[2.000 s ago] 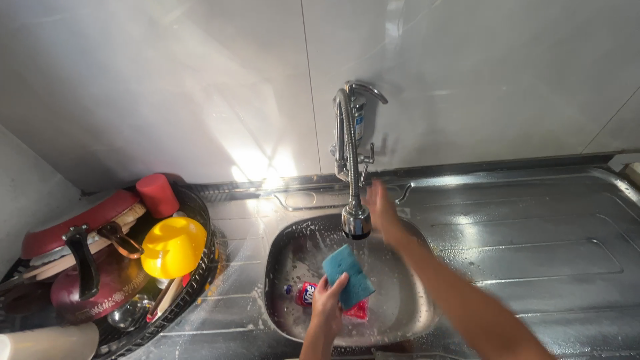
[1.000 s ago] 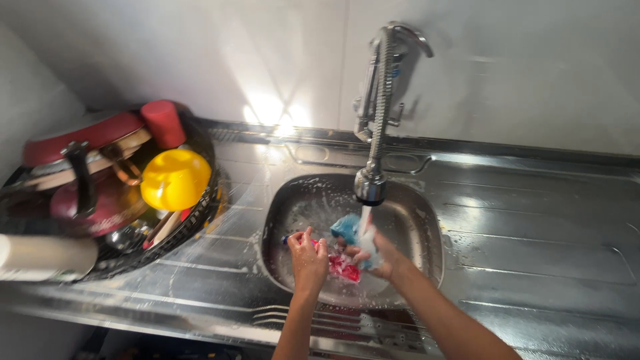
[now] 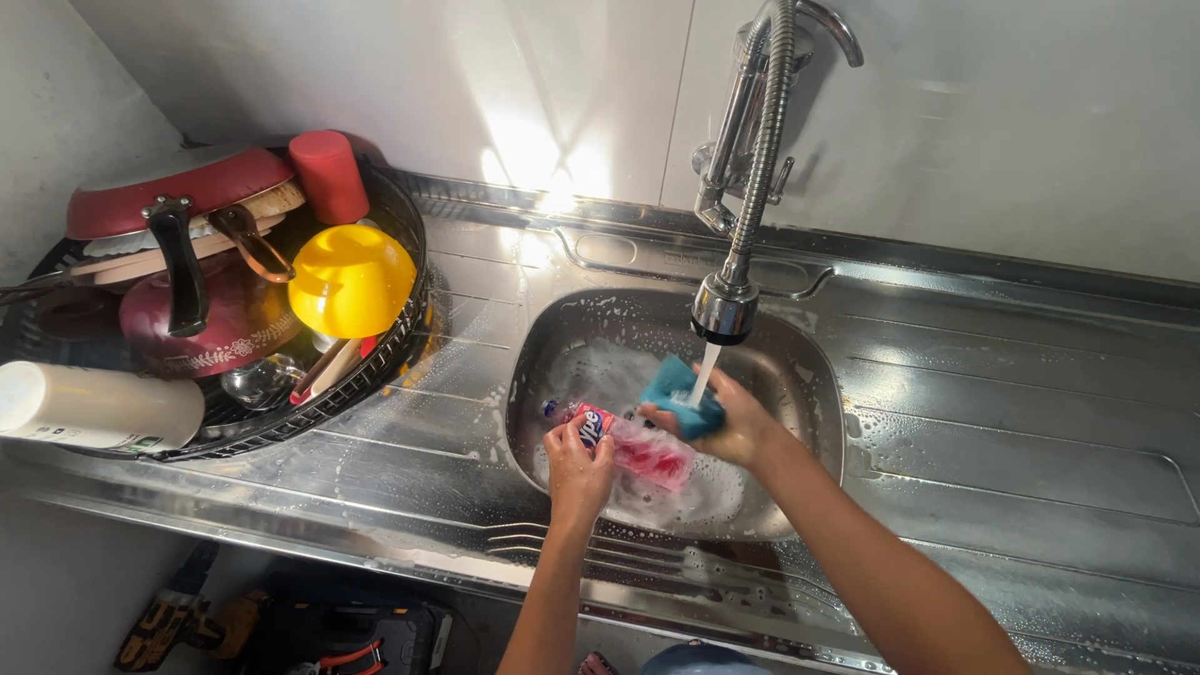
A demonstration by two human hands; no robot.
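Note:
My left hand (image 3: 578, 466) grips a clear Ypê detergent bottle (image 3: 647, 452) with pink liquid, lying slanted low in the steel sink basin (image 3: 816, 375). A blue-green scouring sponge (image 3: 682, 396) is in my right hand (image 3: 736, 419), just above and to the right of the bottle. From the chrome spray head (image 3: 725, 307) of the faucet, a stream of water falls onto the sponge. White suds (image 3: 614, 370) lie around the bottle in the basin.
A black dish rack (image 3: 412, 309) at the left holds a red pan (image 3: 178, 192), a yellow bowl (image 3: 352, 281), a red cup (image 3: 328, 176) and a white container (image 3: 103, 408). Ribbed steel drainboard (image 3: 1022, 394) extends to the right. Below the counter edge are cordless drills (image 3: 183, 609).
Two seconds ago my left hand held the sponge and my right was by the faucet; now the sponge is in my right hand and my left grips the bottle. Water has started running.

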